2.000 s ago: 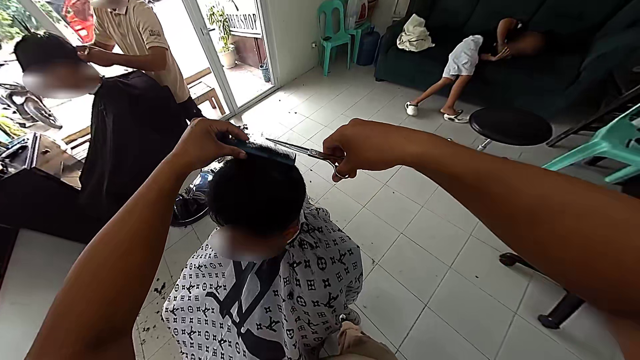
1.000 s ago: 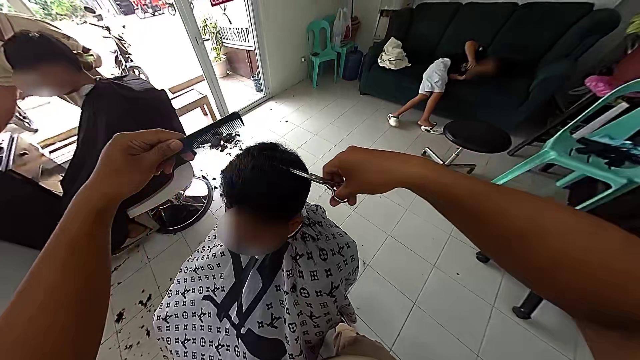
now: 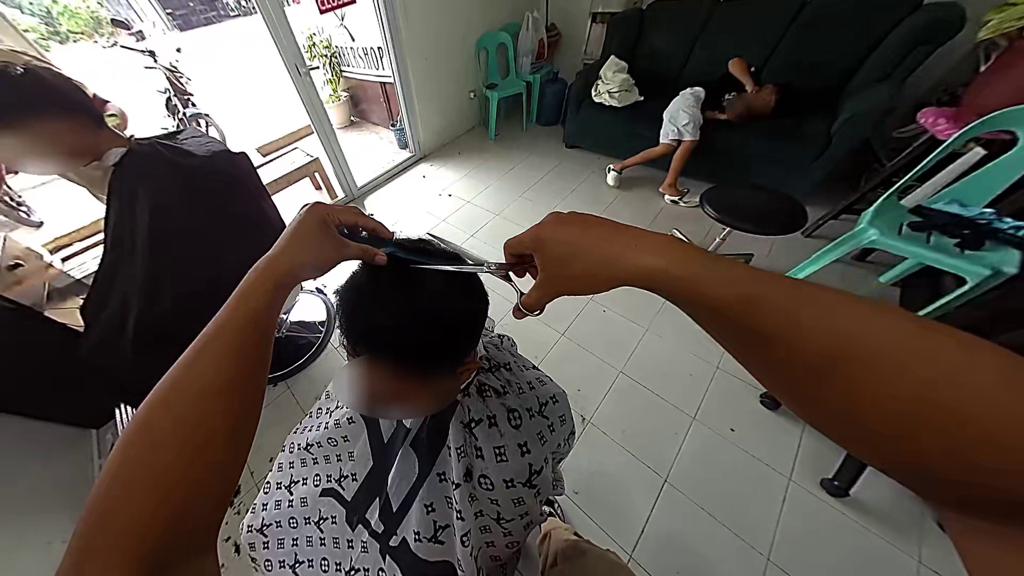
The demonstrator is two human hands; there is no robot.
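Observation:
A seated person with short black hair (image 3: 412, 320) wears a white barber's cape (image 3: 480, 448) with a black pattern. My left hand (image 3: 324, 240) holds a dark comb (image 3: 408, 252) across the top of the hair. From the right, my right hand (image 3: 552, 260) grips metal hair scissors (image 3: 480, 267) by the finger loops. Their blades lie alongside the comb at the crown and look slightly parted. Hair and blades partly hide the comb's teeth.
Another person in a black cape (image 3: 172, 256) sits close on the left. Behind are a round black stool (image 3: 754, 210), a green plastic chair (image 3: 896, 232) and a dark sofa (image 3: 608, 132) with a person lying on it. Cut hair lies on the tiled floor.
My left hand has brought the comb from beside the head back onto the top of the hair. The scissors, pointing into the hair a second ago, now lie along the comb.

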